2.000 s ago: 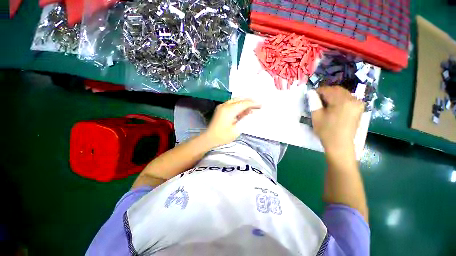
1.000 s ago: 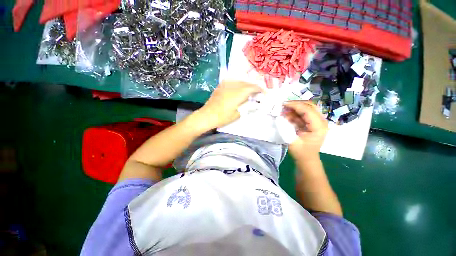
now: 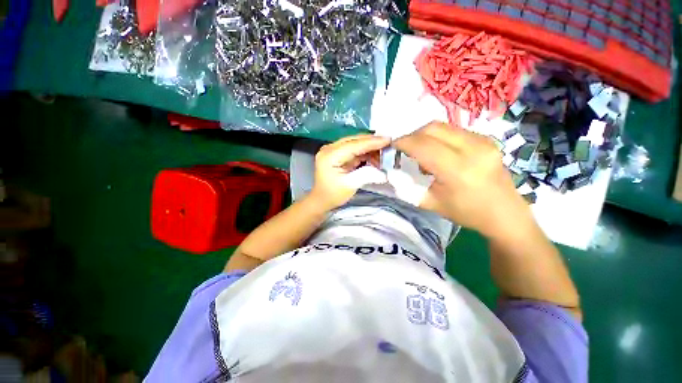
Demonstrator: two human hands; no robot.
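My left hand (image 3: 345, 168) and my right hand (image 3: 456, 168) meet fingertip to fingertip above my lap, at the near edge of the white work sheet (image 3: 400, 82). A small grey plate (image 3: 388, 158) shows between the fingertips. Which hand bears it is hard to tell, but both sets of fingers close on it. White covers are on both thumbs. The red strips (image 3: 471, 71) lie in a loose pile on the sheet. The loose dark and pale plates (image 3: 561, 138) lie in a pile to the right of them.
A stack of red sheets (image 3: 523, 37) with rows of grey pieces is at the back right. A heap of shiny metal parts (image 3: 280, 63) lies on clear plastic at the left, with a smaller heap (image 3: 128, 37) beyond. A red plastic stool (image 3: 213, 206) stands on the floor at left.
My right hand went from the plate pile back to my left hand, and the fingertips now meet at a small plate. The camera view has shifted, moving the bench items rightward in the picture.
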